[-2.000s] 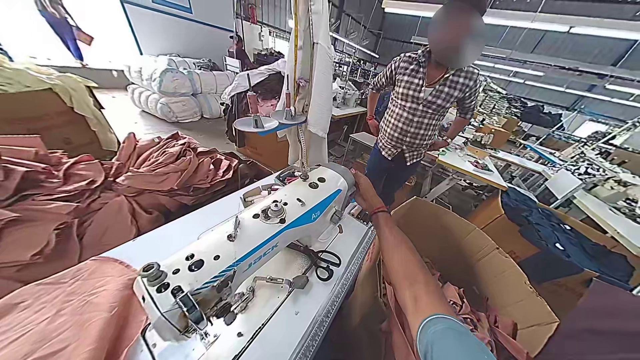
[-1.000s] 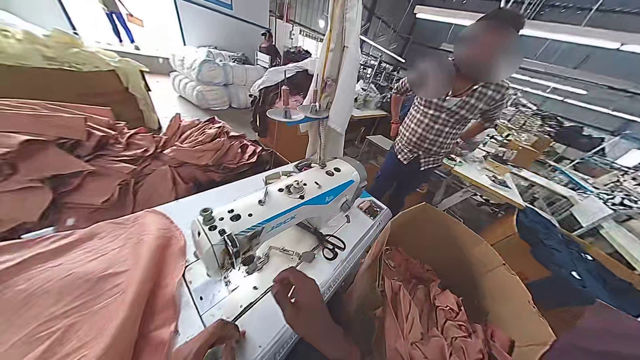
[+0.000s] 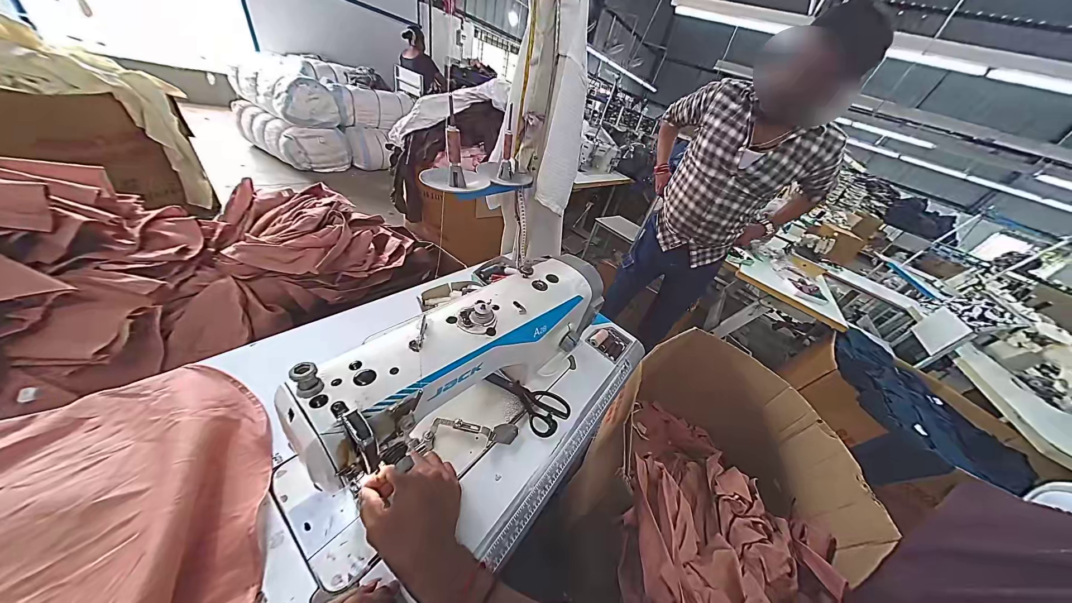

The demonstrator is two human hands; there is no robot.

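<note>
A white and blue Jack industrial sewing machine (image 3: 452, 352) stands on a white table. My right hand (image 3: 414, 502) is at its needle area, with the fingertips beside the presser foot; whether they grip anything is not clear. Only a sliver of my left hand (image 3: 368, 593) shows at the bottom edge, and what it touches is hidden. Black-handled scissors (image 3: 546, 412) lie under the machine's arm. To the left, a pink cloth piece (image 3: 134, 494) covers part of the table.
Piled pink fabric (image 3: 193, 276) lies behind at left. An open cardboard box (image 3: 754, 419) with pink cloth stands right of the table. Thread cones (image 3: 453, 151) rise behind the machine. A person in a checked shirt (image 3: 729, 176) stands beyond it, near other worktables.
My right hand was at the machine's far end, came down over the table front, and is now at the needle area. The standing person's head has turned or leaned.
</note>
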